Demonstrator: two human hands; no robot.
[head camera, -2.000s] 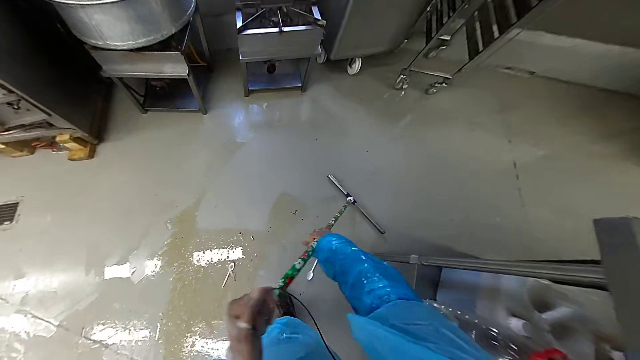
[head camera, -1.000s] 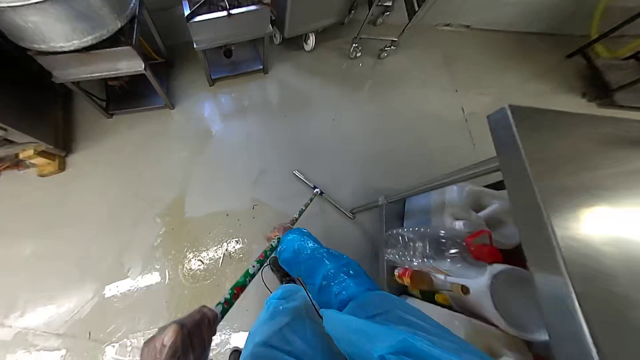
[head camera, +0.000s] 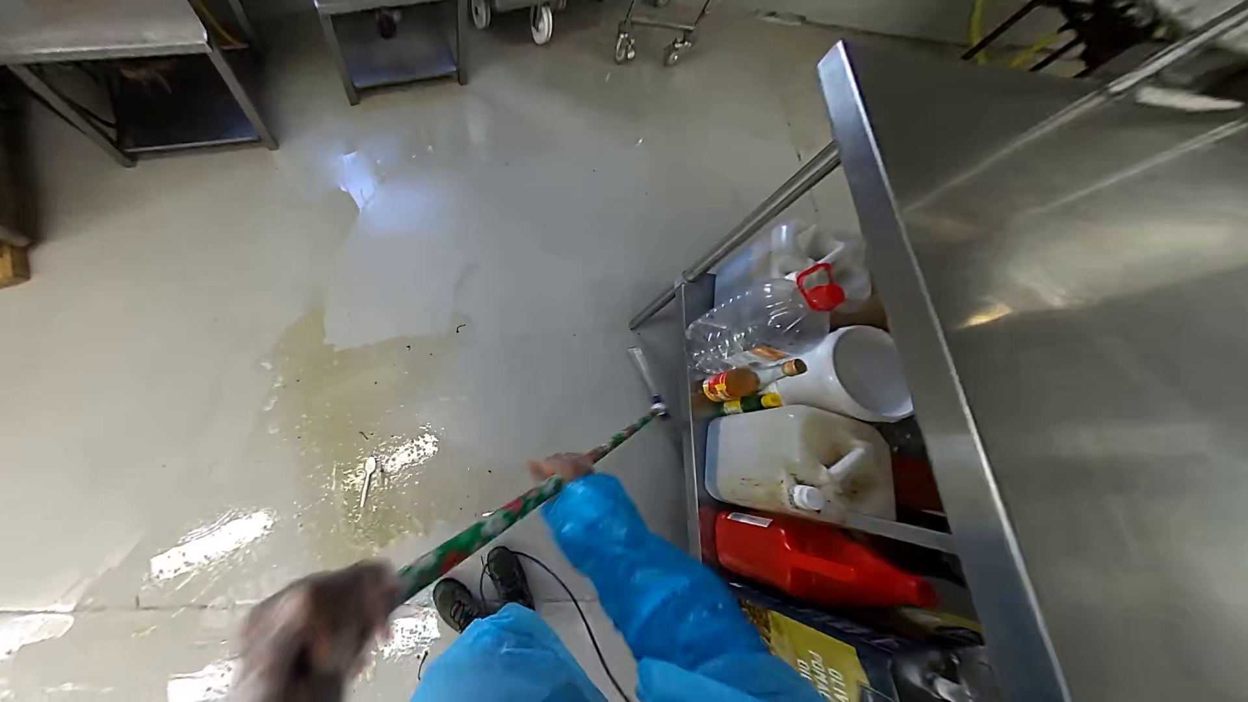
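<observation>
A floor squeegee (head camera: 647, 382) with a metal head and a pole (head camera: 483, 529) wrapped in green, red and white runs diagonally from lower left to centre. Near the pole's upper end, my left hand (head camera: 317, 624), blurred, closes round at the lower left; further along it, towards the head, my right hand (head camera: 563, 466) grips the pole below a blue plastic sleeve. The squeegee head lies by the lower shelf of a steel table, partly hidden beside the shelf frame. A white spoon (head camera: 368, 480) lies on the wet floor.
At the right, a stainless steel table (head camera: 1102, 322) stands over a shelf with a clear plastic bottle (head camera: 760, 322), a white jug (head camera: 795, 458) and a red container (head camera: 814, 561). Steel stands (head camera: 117, 34) and wheeled racks are at the back. A dark cable (head camera: 575, 600) lies by my shoes.
The squeegee head has moved from open floor to beside the shelf frame. Both hands stay on the pole. The view has shifted right, showing more of the steel table.
</observation>
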